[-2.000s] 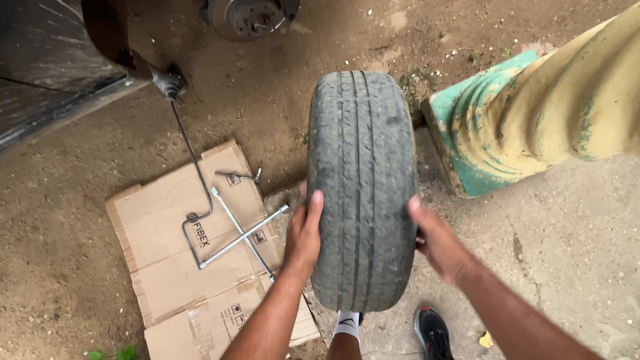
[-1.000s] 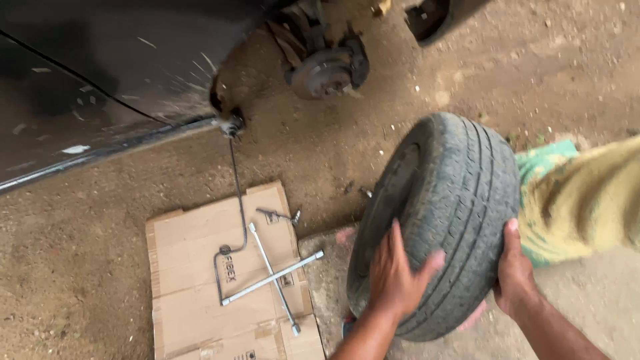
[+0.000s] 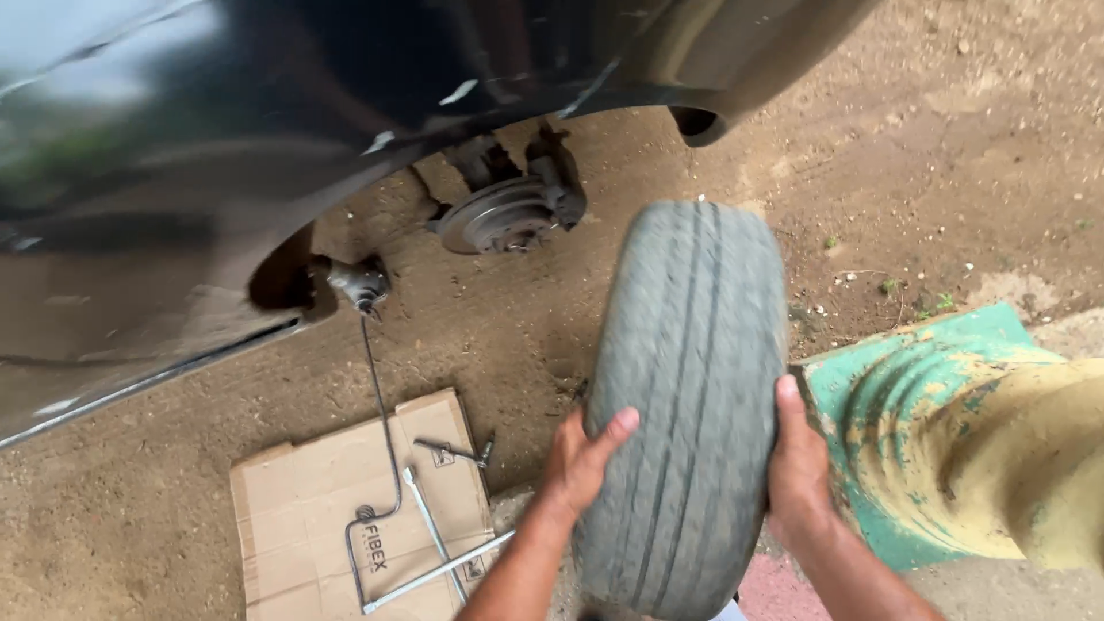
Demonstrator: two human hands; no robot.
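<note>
A worn car tyre [image 3: 686, 397] stands upright between my hands, its tread toward me; whether it is off the ground I cannot tell. My left hand [image 3: 586, 470] presses on its left side, thumb on the tread. On the right side, my right hand [image 3: 798, 470] holds the other sidewall. Ahead and to the left, a bare brake disc [image 3: 496, 216] with its caliper [image 3: 556, 177] shows below the dark car body [image 3: 414, 69]. A jack [image 3: 358, 280] is by the car's sill, with a long crank handle [image 3: 379, 414] running down from it.
Flattened cardboard [image 3: 302, 492] lies on the dirt at lower left. On it are a four-way lug wrench [image 3: 431, 526] and, at its edge, a small dark metal tool [image 3: 453, 450]. A yellow twisted column [image 3: 992, 440] on a green base [image 3: 957, 341] stands close on the right.
The view has shifted toward the car. The tyre, tilted with its inner side showing a second ago, is now turned tread toward me. My left hand has moved onto its left side.
</note>
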